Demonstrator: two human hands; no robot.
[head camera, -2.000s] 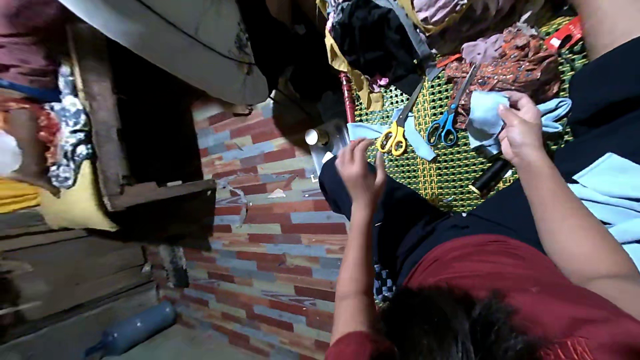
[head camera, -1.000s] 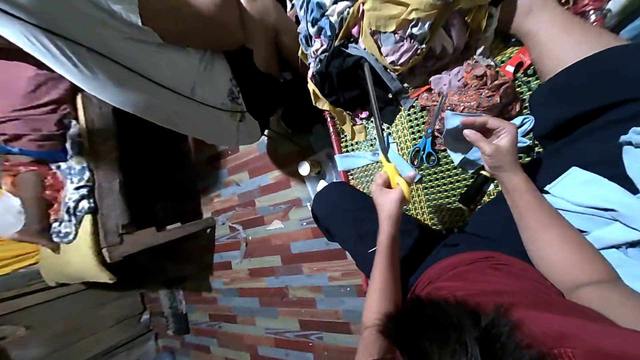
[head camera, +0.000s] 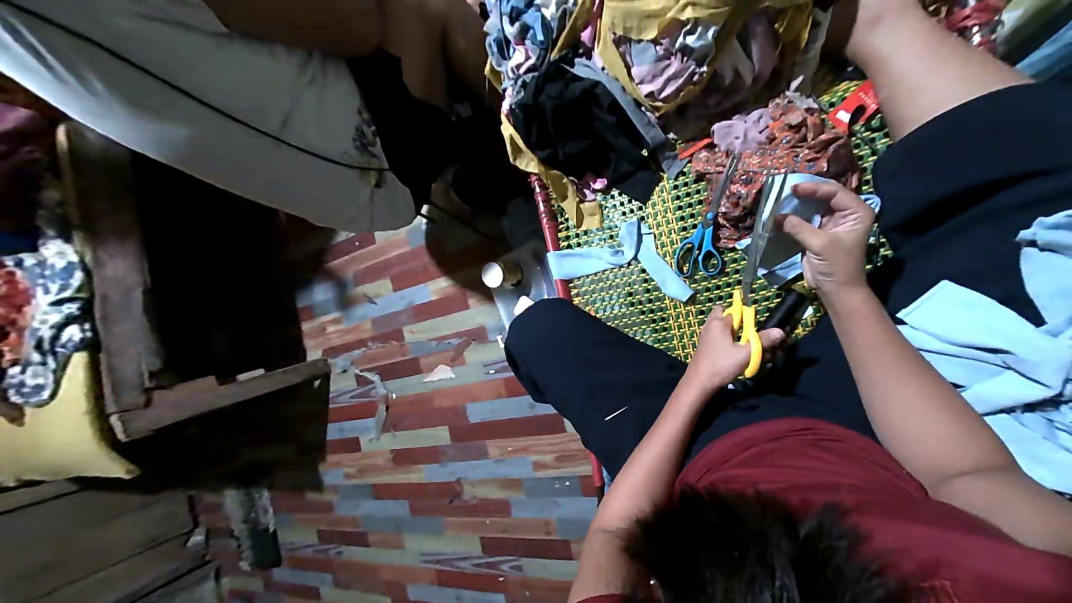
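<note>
My left hand (head camera: 727, 345) is closed around the yellow handles of a pair of scissors (head camera: 744, 322), whose blades point up beside the left edge of a light blue cloth piece (head camera: 783, 226). That piece is pinched between the thumb and fingers of my right hand (head camera: 837, 239). Blue-handled scissors (head camera: 700, 251) lie on the green and yellow woven seat (head camera: 620, 297), left of the yellow pair. Light blue cloth strips (head camera: 641, 255) rest farther left on it. More light blue fabric (head camera: 980, 343) lies on the right, over the dark shorts.
Patterned red cloth (head camera: 804, 142) lies behind the blue scissors. Black fabric (head camera: 578, 117) and a bundle of mixed scraps (head camera: 687, 50) sit beyond the seat's red edge bar (head camera: 548, 230). A cylindrical container (head camera: 501, 274) stands left of the seat. Another person's bare limb shows at the top.
My left hand has taken hold of the yellow scissors, which lay on the woven seat, and brought them right to the light blue piece. My right hand still holds that cloth.
</note>
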